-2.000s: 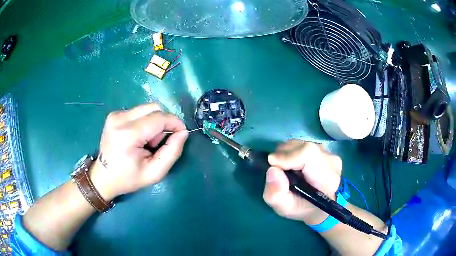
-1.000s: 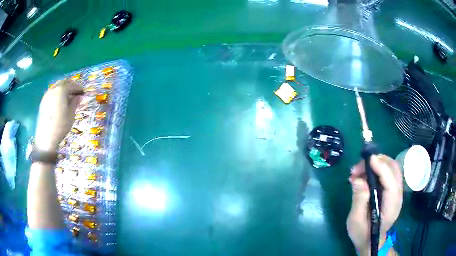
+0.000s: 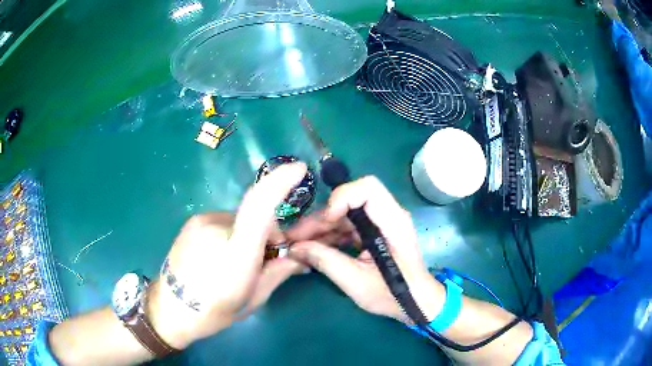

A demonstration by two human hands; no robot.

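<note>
My left hand [image 3: 218,268] holds a small battery cell [image 3: 275,251], mostly hidden by its fingers, showing orange-brown and silver-white. My right hand [image 3: 357,275] grips the black soldering iron [image 3: 384,261], its tip pointing up and away over the mat. The right fingertips meet the left ones at the cell's right end. Behind my hands lies the round black housing [image 3: 306,191], partly covered by left fingers, with a green circuit board [image 3: 289,210] at its near edge. Two loose yellow and white cells [image 3: 211,135] with fine leads lie beyond, at the left.
The battery tray [image 3: 21,261] is at the left edge, with thin solder strands [image 3: 91,244] beside it. A clear oval rim [image 3: 268,91] is at the top. The fan [image 3: 415,86], white round tub [image 3: 449,166], black ridged box [image 3: 511,154] and iron stand [image 3: 554,107] stand right.
My left hand has come from the tray back to the front of the housing, now with a cell. My right hand has joined it, keeping the iron. The camera view has swung right.
</note>
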